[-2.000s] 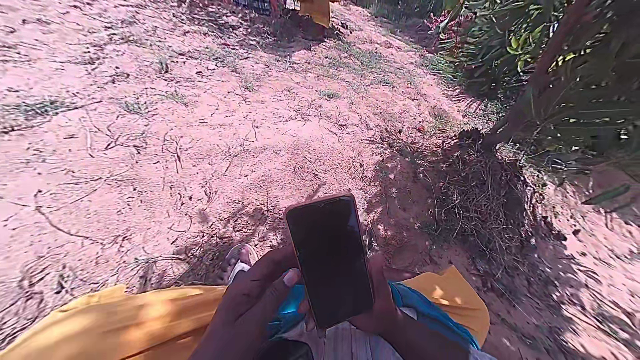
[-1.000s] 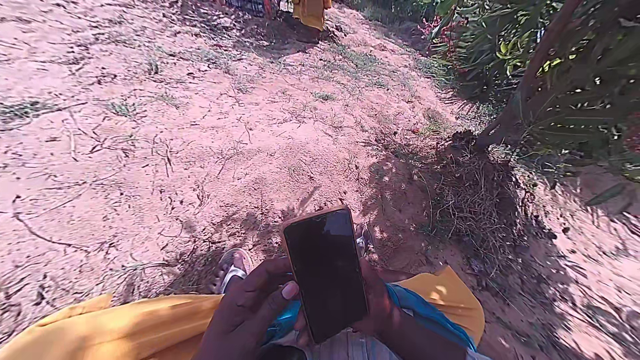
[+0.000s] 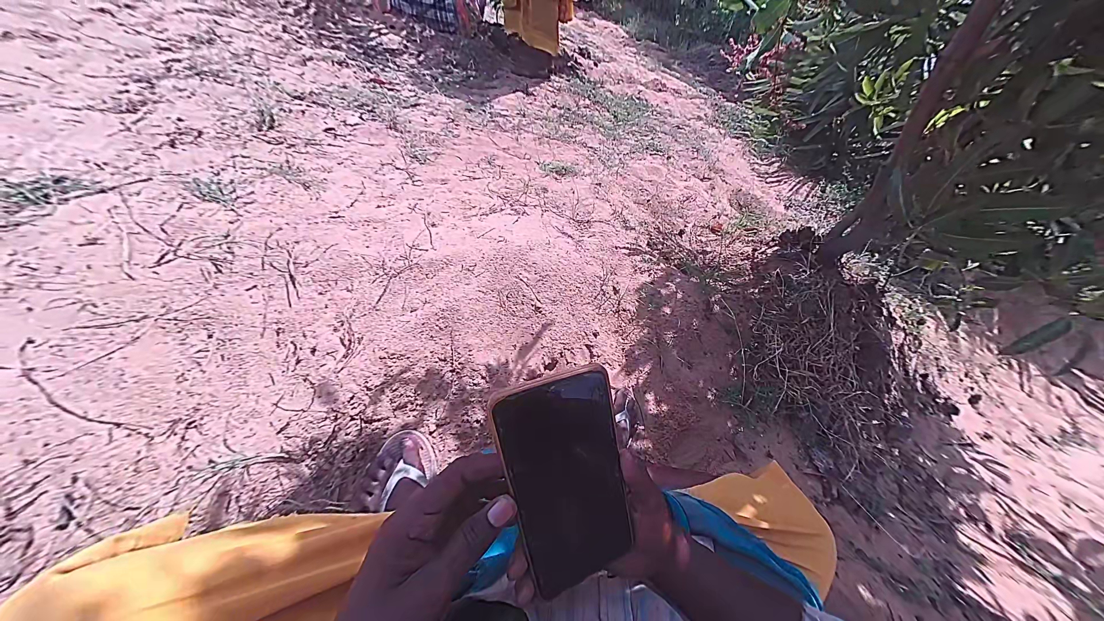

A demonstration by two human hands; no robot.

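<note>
A smartphone (image 3: 565, 483) with a dark screen and an orange-brown case edge stands tilted between both hands at the bottom centre. My left hand (image 3: 440, 535) is at its left edge, the thumb beside the screen and the fingers partly behind the phone. My right hand (image 3: 647, 526) grips the right edge, its fingers mostly hidden behind the phone. Under the hands lie yellow cloth (image 3: 233, 561), blue cloth (image 3: 733, 539) and pale striped cloth (image 3: 595, 601).
Sandy reddish ground (image 3: 466, 267) with dry twigs and small weeds spreads ahead. Sandalled feet (image 3: 405, 466) show beyond the phone. A leafy tree trunk (image 3: 906, 155) leans at the right, with dry grass (image 3: 811, 345) at its base. Yellow cloth hangs at the top (image 3: 532, 24).
The view has shifted slightly, and the sandalled foot at the left shows more than two seconds ago. Both hands keep the phone, its screen still dark.
</note>
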